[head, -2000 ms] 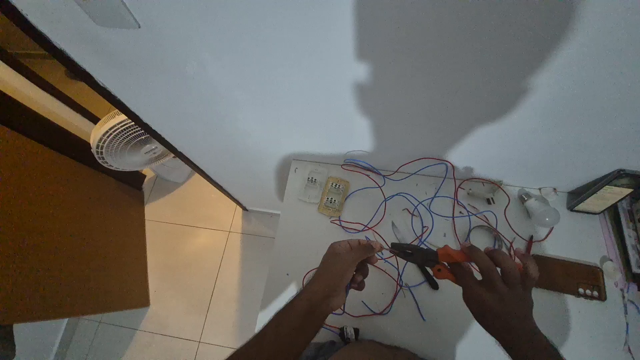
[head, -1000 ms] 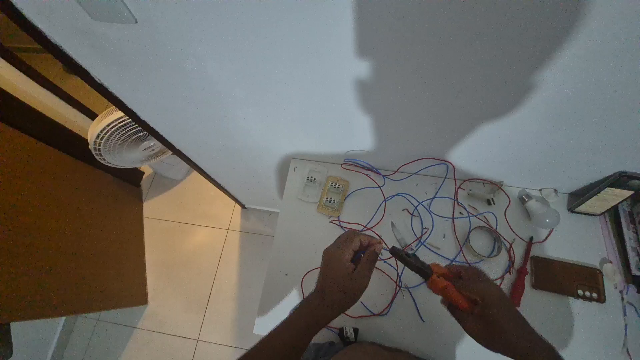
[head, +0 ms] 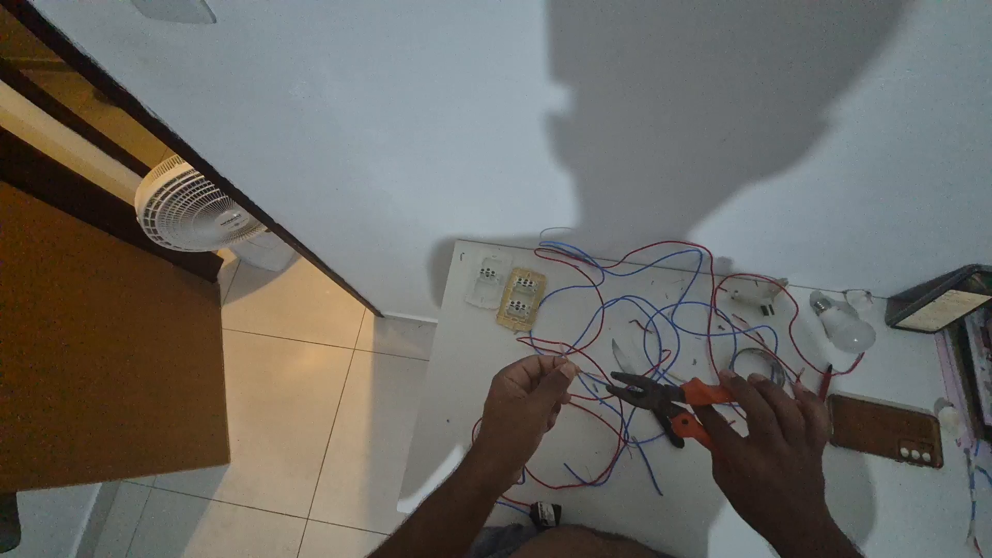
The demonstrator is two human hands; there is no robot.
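My left hand [head: 531, 399] pinches the end of an electrical wire between thumb and fingertips; which wire it is cannot be told for certain. In my right hand [head: 767, 442] are pliers with orange handles [head: 701, 393], their dark jaws a little apart just right of my left fingertips. Red wire [head: 709, 310] and blue wire [head: 657, 341] lie in loose loops around and beyond both hands. A knife [head: 620, 356] with a pale curved blade lies beneath the pliers, its dark handle partly covered by them.
Two socket modules [head: 521, 300] are at the white table's [head: 434, 418] back left. A light bulb [head: 846, 325], a tape roll [head: 758, 366], a red-handled screwdriver [head: 826, 380], partly hidden, and a phone [head: 885, 431] are at the right. Behind the table rises a wall [head: 387, 155].
The pliers' handles have spread and their jaws have parted. They now point more level toward my left hand, which stays near the same place. My right hand now partly covers the screwdriver.
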